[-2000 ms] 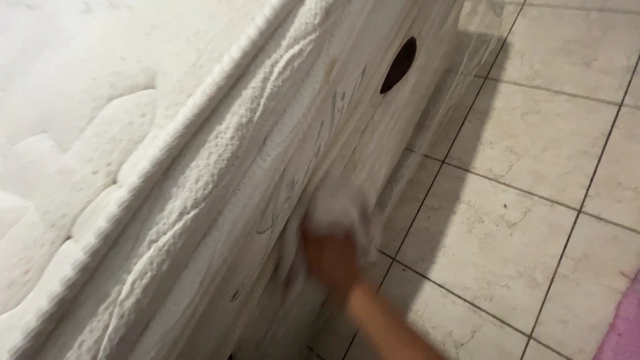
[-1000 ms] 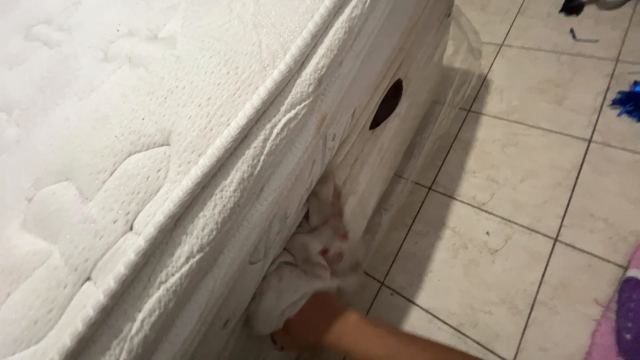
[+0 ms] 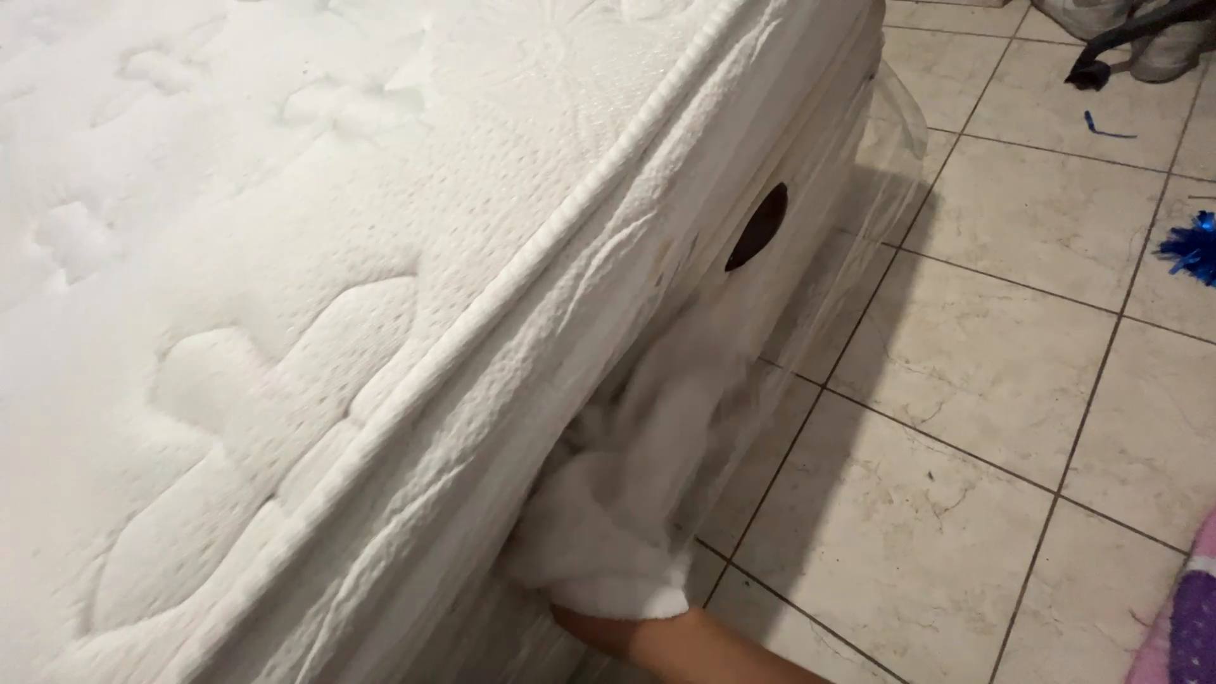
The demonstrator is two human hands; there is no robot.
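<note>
A white quilted mattress (image 3: 380,218) fills the left and middle of the head view, its side dropping toward the floor. Against that side, below an oval dark patch (image 3: 758,228), lies a blurred, crumpled white cloth (image 3: 608,513). My right hand (image 3: 622,632) comes in from the bottom edge and holds the cloth at the mattress side; the cloth covers its fingers, and only the wrist and forearm show. Clear plastic film (image 3: 898,114) hangs along the lower side of the mattress. My left hand is out of view.
Light floor tiles (image 3: 969,399) run along the right of the mattress. A blue tinsel-like piece (image 3: 1192,249) and a thin blue strip (image 3: 1107,128) lie on them. At top right is a black curved object (image 3: 1121,47); a pink and purple fabric (image 3: 1192,608) is at lower right.
The cloth now covers the hand, whose fingers showed on it two seconds ago. The view has shifted, bringing the blue pieces and the black object in at the right.
</note>
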